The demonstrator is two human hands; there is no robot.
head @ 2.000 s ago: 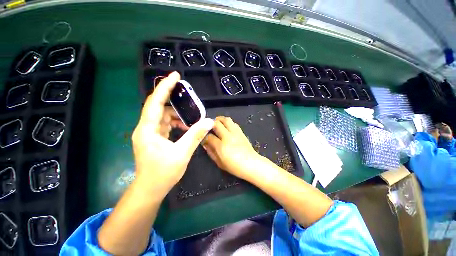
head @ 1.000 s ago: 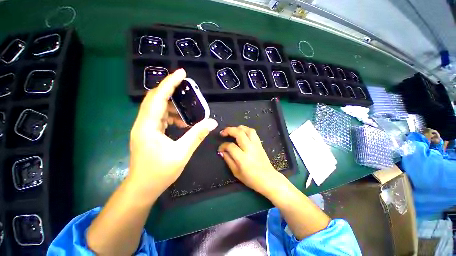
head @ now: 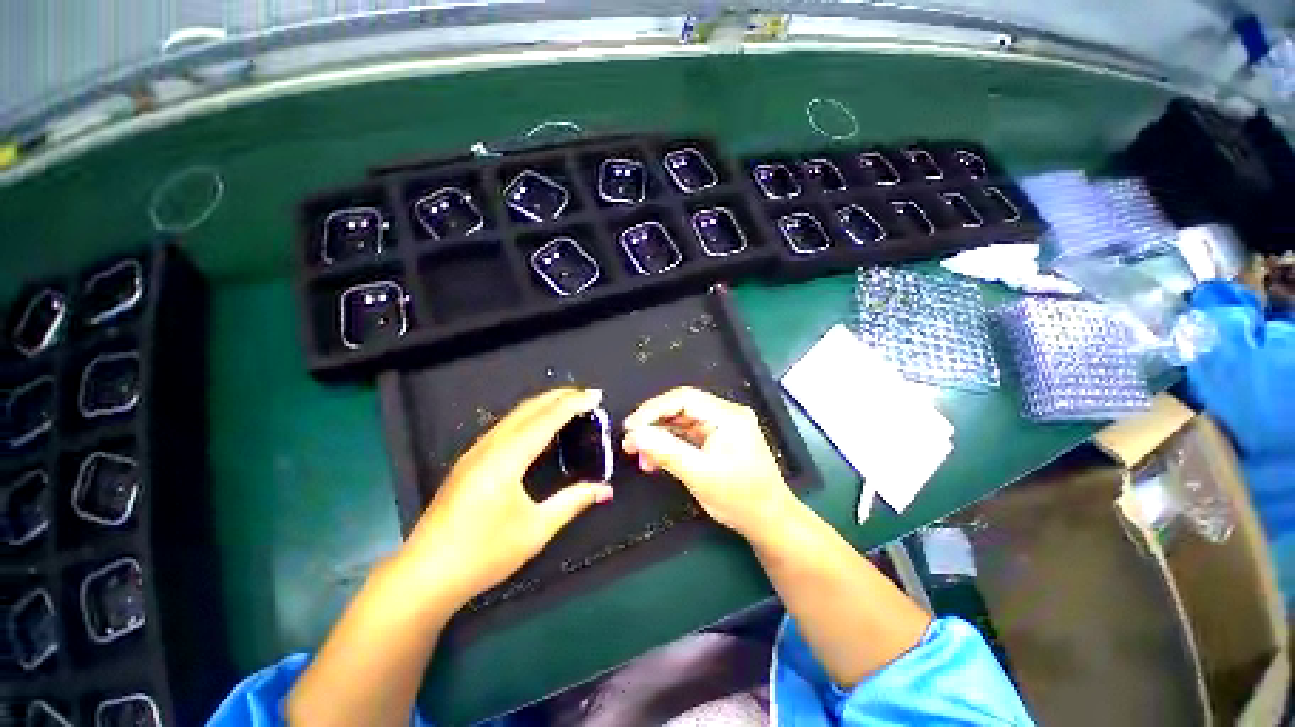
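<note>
My left hand (head: 486, 500) holds a smartwatch case (head: 582, 449) by its edges between thumb and fingers, above the black work tray (head: 568, 367). The case has a dark face and a bright silver rim, turned partly edge-on. My right hand (head: 717, 462) is just right of the case, its thumb and forefinger pinched together near the rim. Whether a tiny part is between these fingertips is too small to tell. Gold-brown specks of tiny metal parts (head: 660, 523) lie scattered on the work tray.
Foam trays of cases stand behind the work tray (head: 462, 284), farther right (head: 895, 213) and at left (head: 178, 426). At right are white paper (head: 873, 412), a blister sheet (head: 923, 327), stacked blister sheets (head: 1072, 358), a cardboard box (head: 1221, 597) and another person's blue sleeve (head: 1236, 355).
My left hand has lowered the case towards the work tray and turned it more edge-on. My right hand has moved from the tray surface to beside the case. The view has shifted.
</note>
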